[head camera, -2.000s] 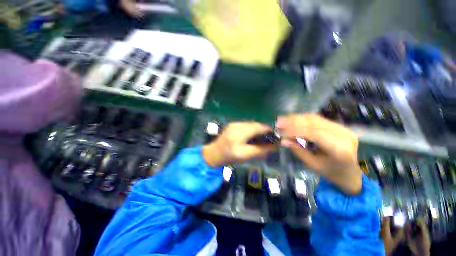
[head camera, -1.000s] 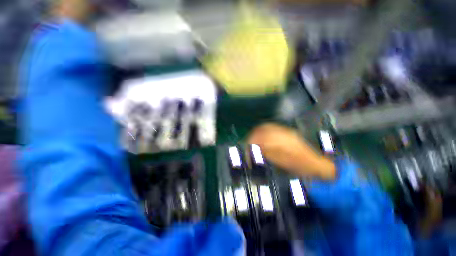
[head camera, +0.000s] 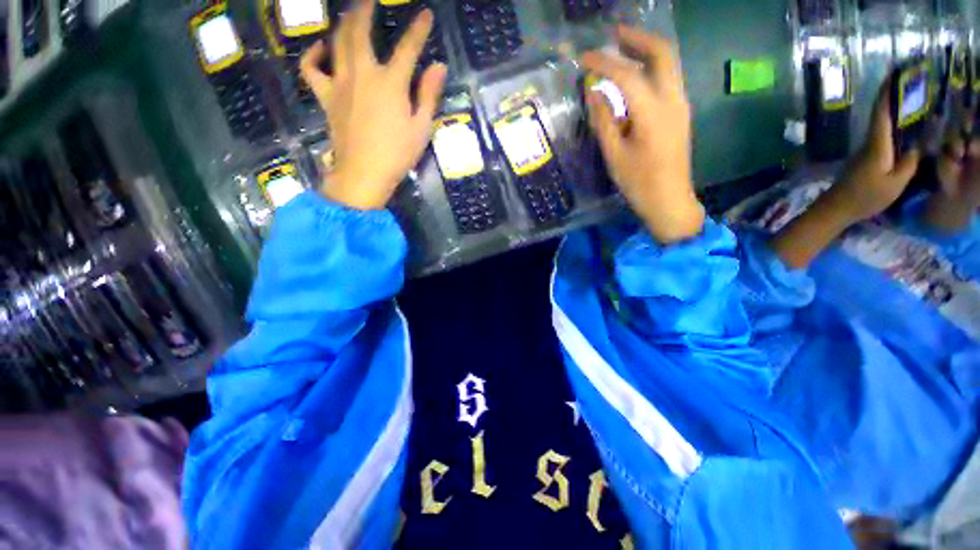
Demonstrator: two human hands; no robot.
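Observation:
A clear blister tray (head camera: 484,258) holds keypad phones in two rows, several with white lit screens and yellow frames. One lit phone (head camera: 463,161) lies in the near row, beside another (head camera: 529,150). My left hand (head camera: 376,102) is over the tray's left half, palm down with fingers spread, and holds nothing visible. My right hand (head camera: 650,129) is at the near row's right end, fingers bent around the lit screen of a phone (head camera: 610,97). The hand hides most of that phone, so I cannot tell whether it grips it.
A green block (head camera: 751,75) lies on the green bench (head camera: 731,134) right of the tray. At right, another person's hand (head camera: 876,172) holds a phone (head camera: 913,95) by another tray. Trays of dark phones (head camera: 118,312) are at left. A pink sleeve (head camera: 91,473) is at lower left.
The view has tilted down and become sharper. My left arm, earlier stretched forward at left, is back with its hand over the tray. The yellow sheet and white tray have left the view.

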